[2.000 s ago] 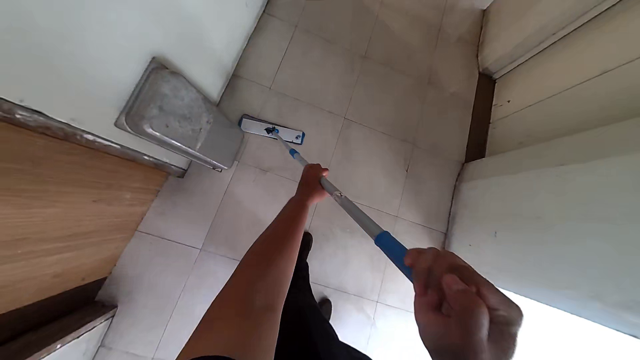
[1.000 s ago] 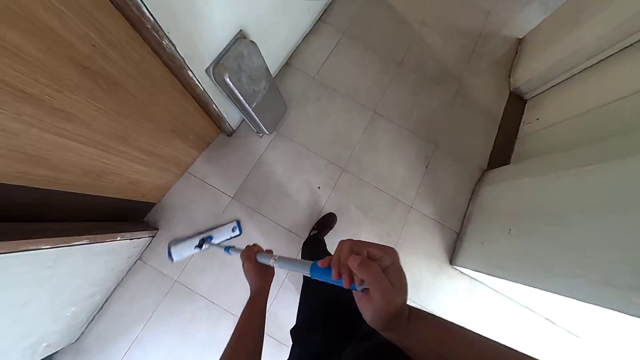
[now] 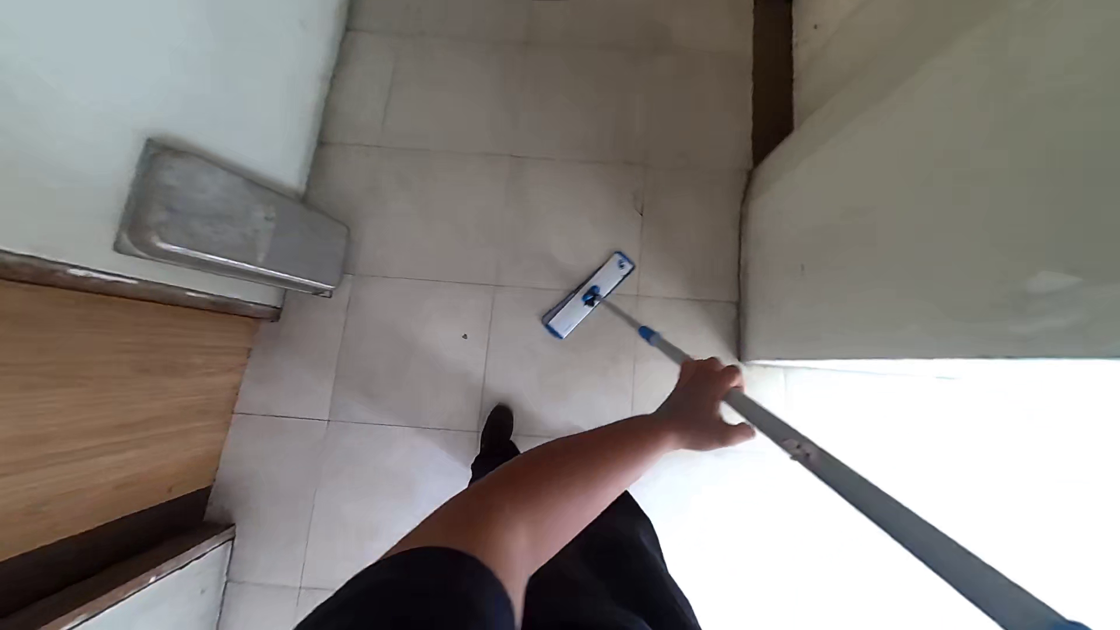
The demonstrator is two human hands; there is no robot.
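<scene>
My left hand [image 3: 707, 404] is wrapped around the grey pole of a flat mop [image 3: 588, 296], below its middle, with the thumb held away from the pole. The mop's silver and blue head lies flat on the tiled floor, tilted diagonally, joined to the pole by a blue swivel. From the hand the pole runs to the bottom right corner, where a bit of blue grip shows at the edge. My right hand is outside the view.
A metal box [image 3: 227, 219] is fixed to the white wall at the left. Below it stands a wooden door [image 3: 122, 394]. A pale wall [image 3: 927, 227] juts out at the right. One dark shoe [image 3: 498, 427] rests on the tiles [image 3: 411, 350]; a small dark speck lies near it.
The mop head has moved from beside the door's lower edge, across the floor to the right. My right hand, seen on the blue grip earlier, has left the view. The view has turned.
</scene>
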